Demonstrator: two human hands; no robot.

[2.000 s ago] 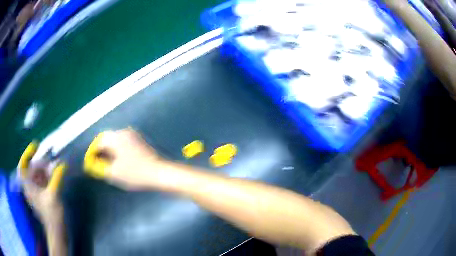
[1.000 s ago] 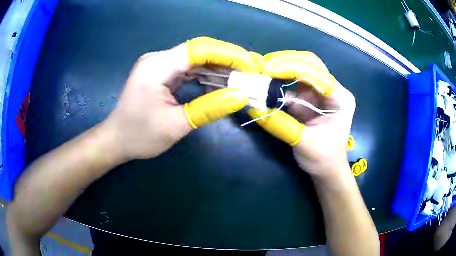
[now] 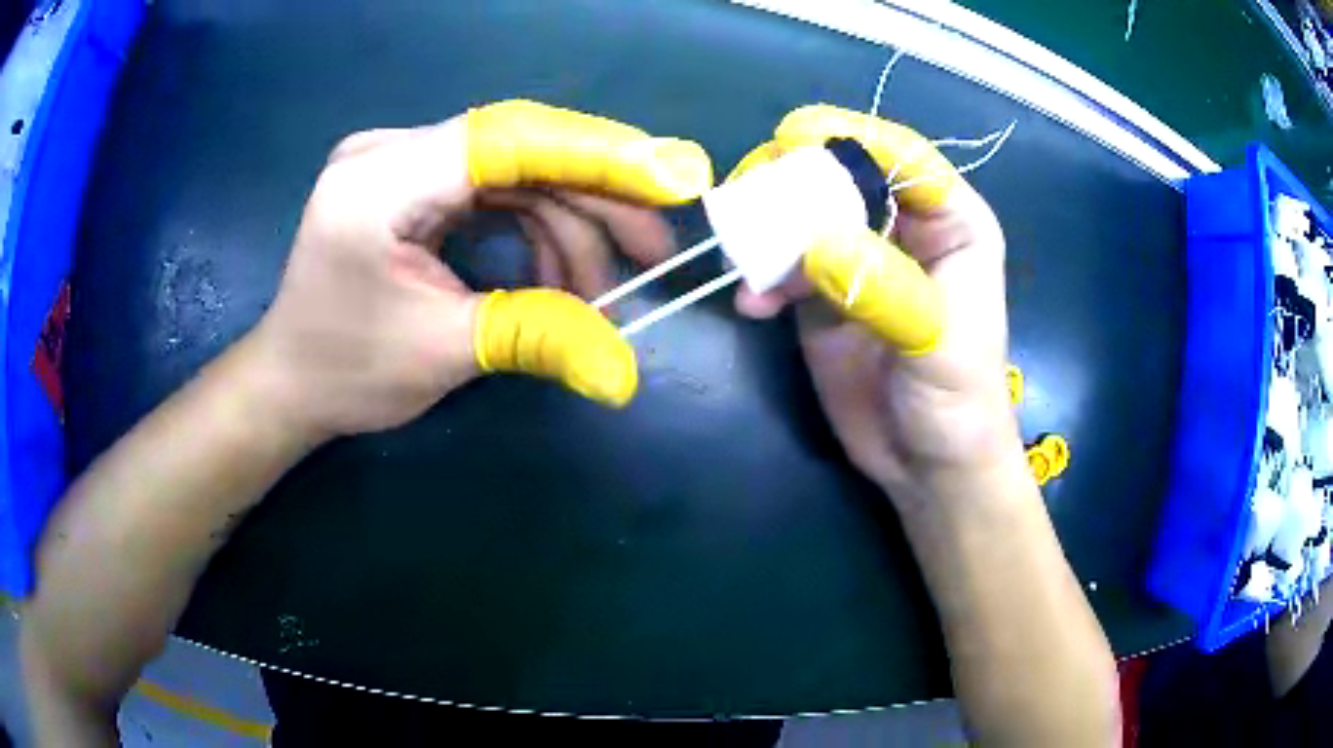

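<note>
A wired core [image 3: 791, 218], a white block with a black end at its upper right, is held above the dark mat. Thin white lead wires [image 3: 950, 143] curl out of the black end. A straighter pair of white leads [image 3: 677, 294] runs from the other end down and left. My right hand [image 3: 914, 292] grips the core between yellow-tipped thumb and forefinger. My left hand [image 3: 424, 278] has its yellow-tipped thumb and forefinger apart; the straight leads pass between them beside the thumb tip. Whether its other fingers touch the leads cannot be told.
A blue bin [image 3: 1221, 395] of black-and-white wired pieces stands at right, another blue bin [image 3: 66, 190] at left. Yellow finger cots [image 3: 1047, 459] lie on the mat [image 3: 629, 570] at right. A white rail [image 3: 1023, 91] borders the green conveyor [image 3: 1155, 73]. Part of another person's arm [image 3: 1298, 643] shows lower right.
The core is now tilted, its black end up and right, in my right hand. My left thumb and forefinger have come off the block and spread, and my left hand has moved slightly left.
</note>
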